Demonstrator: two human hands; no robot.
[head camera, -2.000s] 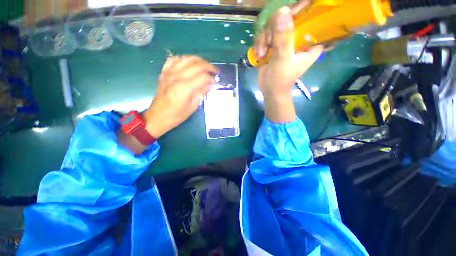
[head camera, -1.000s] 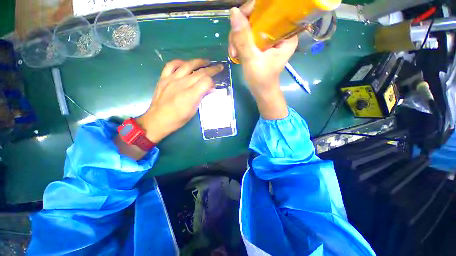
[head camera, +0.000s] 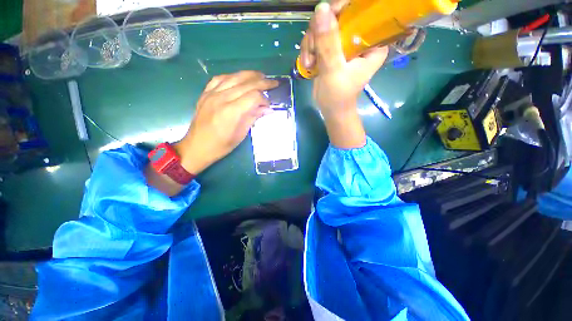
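The phone assembly (head camera: pixel 274 135) lies upright on the green mat, its lower part bright white and its far end dark. My left hand (head camera: pixel 233 110) lies over its left edge, fingertips on the dark far end. Whether the fingers pinch a small part cannot be told. My right hand (head camera: pixel 342 72) is shut on the yellow-orange electric screwdriver (head camera: pixel 382 28), held tilted. Its dark tip is just right of the phone's far end and does not visibly touch it.
Three clear screw cups (head camera: pixel 151 34) stand at the left rear. A grey-white strip (head camera: pixel 78 110) lies below them. A pointed blue-white stick (head camera: pixel 377 102) lies right of the phone. A black box with yellow front (head camera: pixel 465 117) stands at right, dark stacked trays (head camera: pixel 467 241) below it.
Since two seconds ago the screwdriver went left to the phone's far end, then back slightly right. My left hand's fingers have flattened onto the phone. The view has shifted slightly.
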